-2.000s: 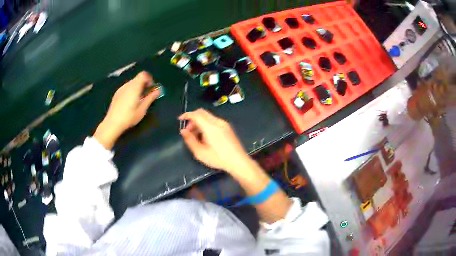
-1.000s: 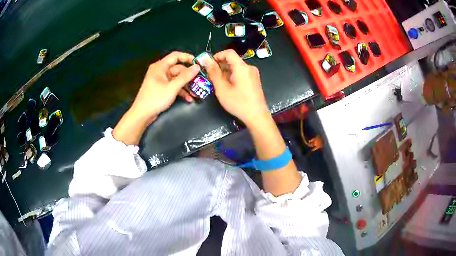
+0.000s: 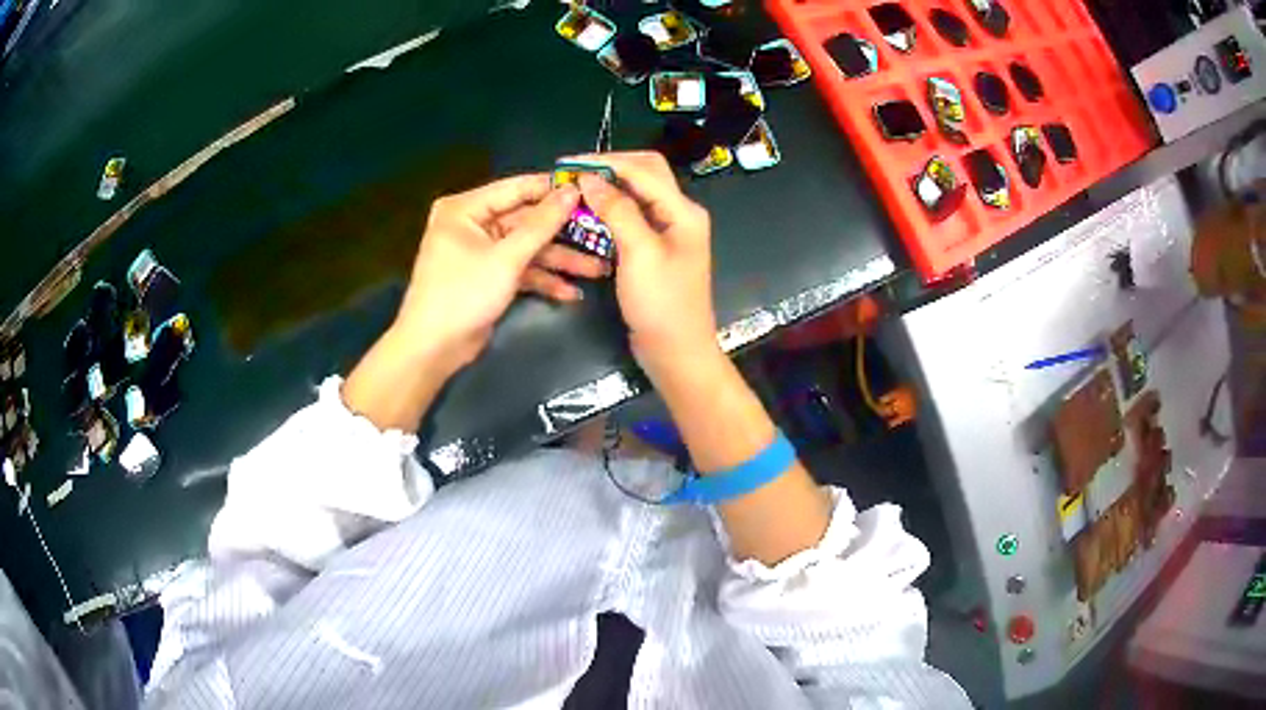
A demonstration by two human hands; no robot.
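Note:
My left hand [image 3: 472, 271] and my right hand [image 3: 660, 243] are bare and meet over the dark green bench. Between their fingertips they hold a small watch display module [image 3: 589, 233] with a lit screen showing pink and white. A teal-edged frame part shows at its upper end, partly under the fingers. The fingers hide much of the module. Thin tweezers [image 3: 605, 122] show just beyond my right hand; I cannot tell if the hand touches them.
Loose modules [image 3: 678, 92] lie beyond my hands, and more [image 3: 136, 333] at the bench's left. A red-orange component tray [image 3: 902, 194] holds dark modules at right. A white machine bed [image 3: 1000, 402] carries brown fixture blocks [image 3: 1087, 433] and a blue pen [image 3: 1064, 359]. A control box [image 3: 1197, 76] stands behind.
My hands have come together from apart, and the lit module now shows between them. In the last second the fingers have closed over more of it. The view has shifted slightly.

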